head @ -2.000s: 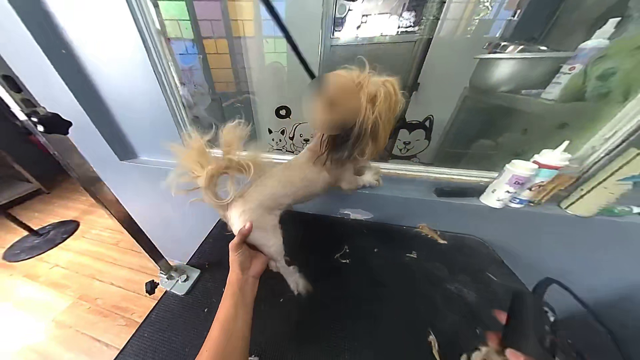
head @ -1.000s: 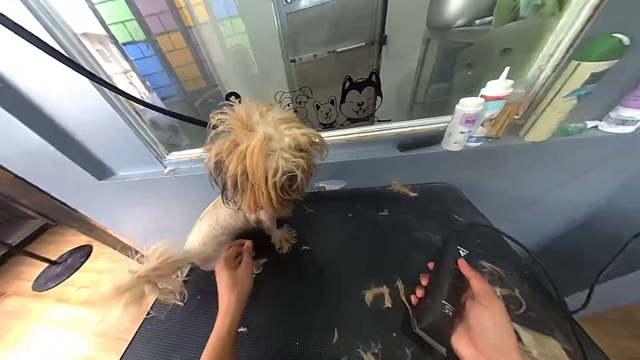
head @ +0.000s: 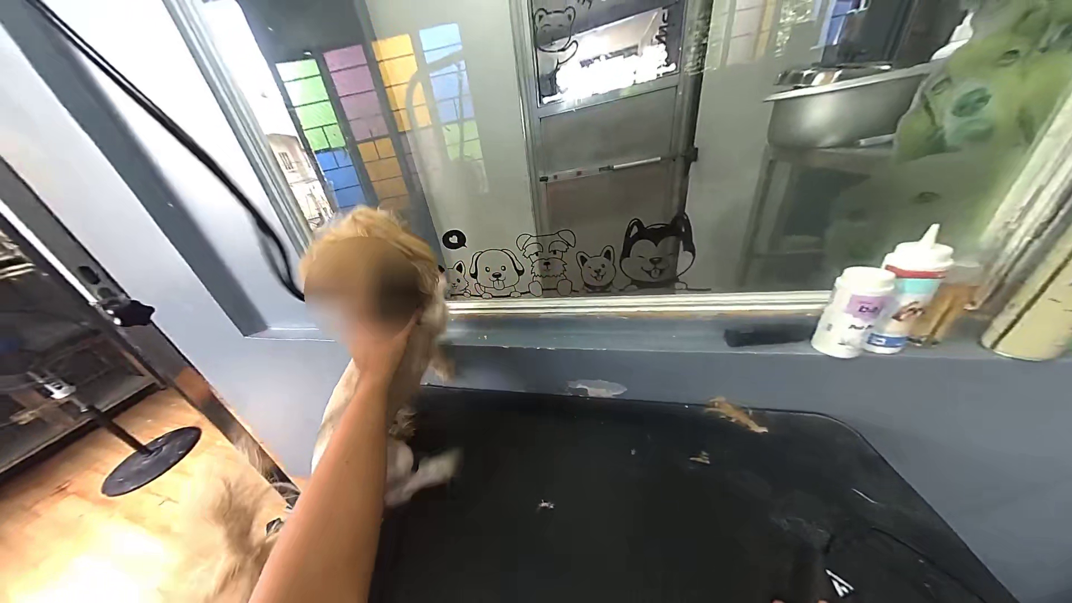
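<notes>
A small dog [head: 335, 402] with a clipped pale body and long golden hair on its head stands at the left end of the black grooming table [head: 586, 536], close to the window sill. My left hand [head: 381, 339] reaches up to its head or neck; a blur covers part of the head and the fingers, so the hold is not clear. Black pet clippers [head: 808, 574] with a cord show at the bottom edge, lower right. Only fingertips of my right hand [head: 779, 600] appear beside them, cut off by the frame.
Two white bottles [head: 852, 314] and a black comb-like item [head: 779, 335] stand or lie on the sill [head: 586, 331]. Tufts of cut hair [head: 737, 414] lie on the table. A black cable or lead [head: 167, 126] hangs at upper left. A metal post [head: 126, 310] rises at the left.
My left hand has moved from the dog's lower body up to its head or neck. The dog's head is now turned left and higher. The clippers and right hand have dropped mostly out of view.
</notes>
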